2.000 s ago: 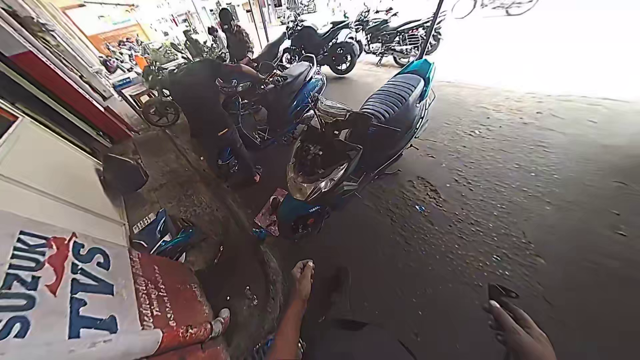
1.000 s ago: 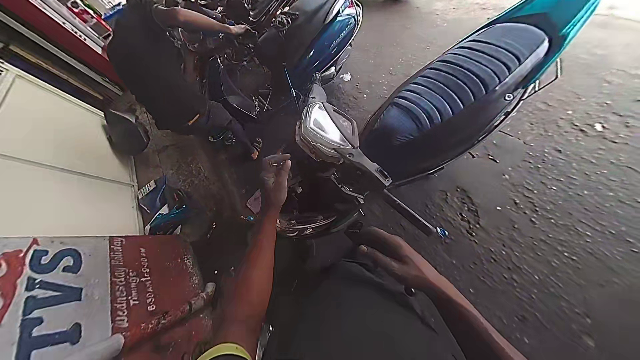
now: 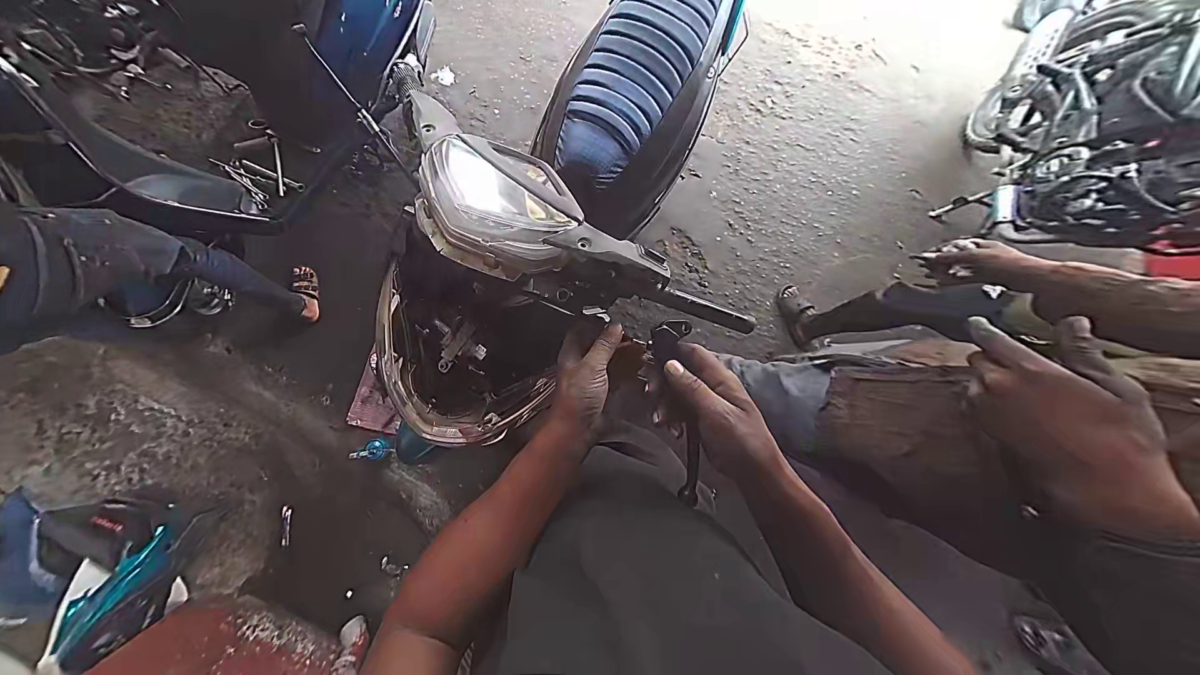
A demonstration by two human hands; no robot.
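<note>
A scooter with its front panel off stands before me, its headlight (image 3: 497,202) on the handlebar and wiring exposed in the open front cavity (image 3: 459,347). My left hand (image 3: 586,375) is raised at the right side of this cavity, just below the handlebar cover; its fingertips pinch a small part I cannot make out. My right hand (image 3: 717,403) grips a black lever assembly (image 3: 670,342), whose long lever points down toward my lap. Above it, the black handlebar grip (image 3: 708,309) sticks out to the right. The ribbed blue seat (image 3: 633,84) lies behind the headlight.
Another person's hands (image 3: 1078,412) reach in at the right, near a sandalled foot (image 3: 795,314). At the left, a person's leg (image 3: 244,281) is beside a scooter floorboard (image 3: 187,192) bearing wrenches (image 3: 277,164). Body panels (image 3: 112,572) lie lower left; parts (image 3: 1097,131) are heaped upper right.
The view has come down close over the scooter's front. Both my hands have come together below the handlebar, and another person's hands now show at the right.
</note>
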